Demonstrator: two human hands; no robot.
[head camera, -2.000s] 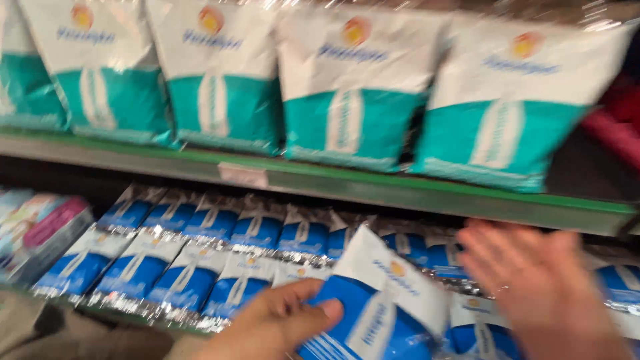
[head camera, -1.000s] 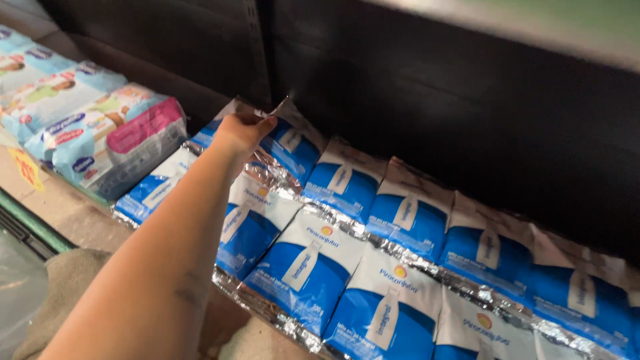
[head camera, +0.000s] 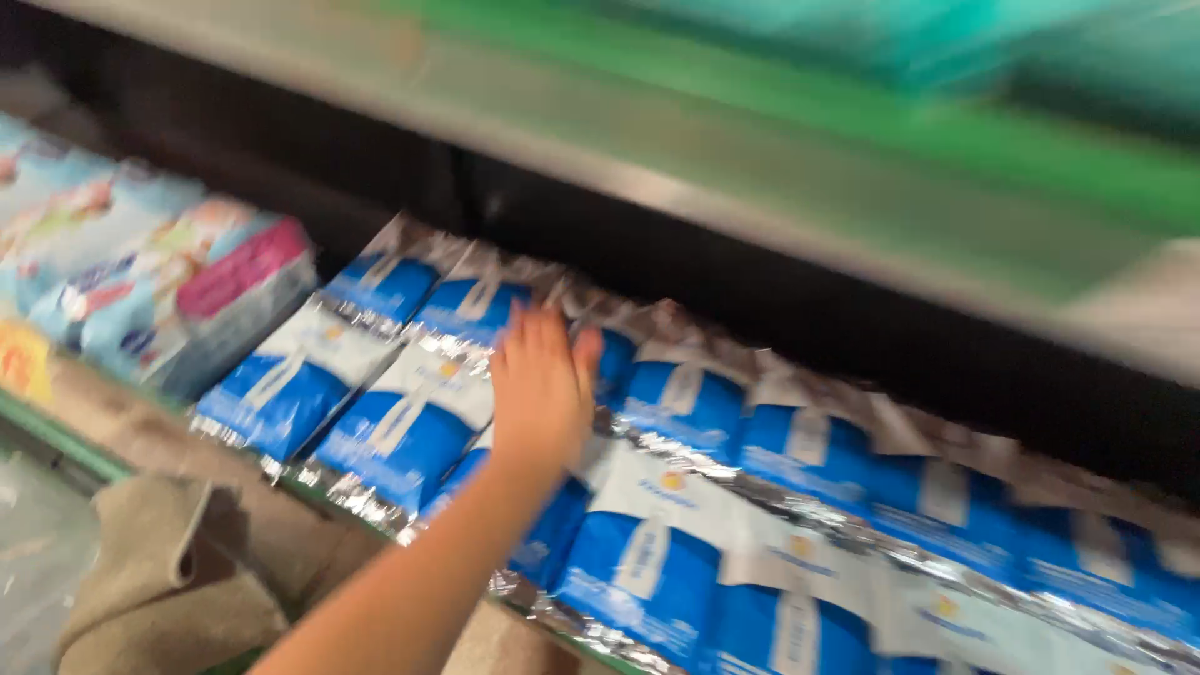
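Observation:
My left hand (head camera: 544, 384) reaches in from the bottom, back of the hand up, and lies over blue-and-white foil packets in the middle of the lower shelf. Its fingers are extended and it grips nothing that I can see; the palm is hidden. Left of it is a front-row packet (head camera: 398, 436); right of it is a back-row packet (head camera: 684, 403). The packets lie in two rows, front and back, with silvery seals between them. A blurred pale shape at the right edge may be my right hand (head camera: 1148, 300), but its fingers cannot be made out.
Plastic-wrapped diaper packs (head camera: 141, 281) stand left of the packets. The upper shelf's green-edged front (head camera: 750, 112) crosses above, blurred, with teal packaging on it. Brown fabric (head camera: 169, 562) is at the lower left, by the lower shelf's edge.
Two seconds ago my left hand held a blue-and-white packet. One second ago it gripped a packet at the back left; it has let go and now lies farther right along the packets.

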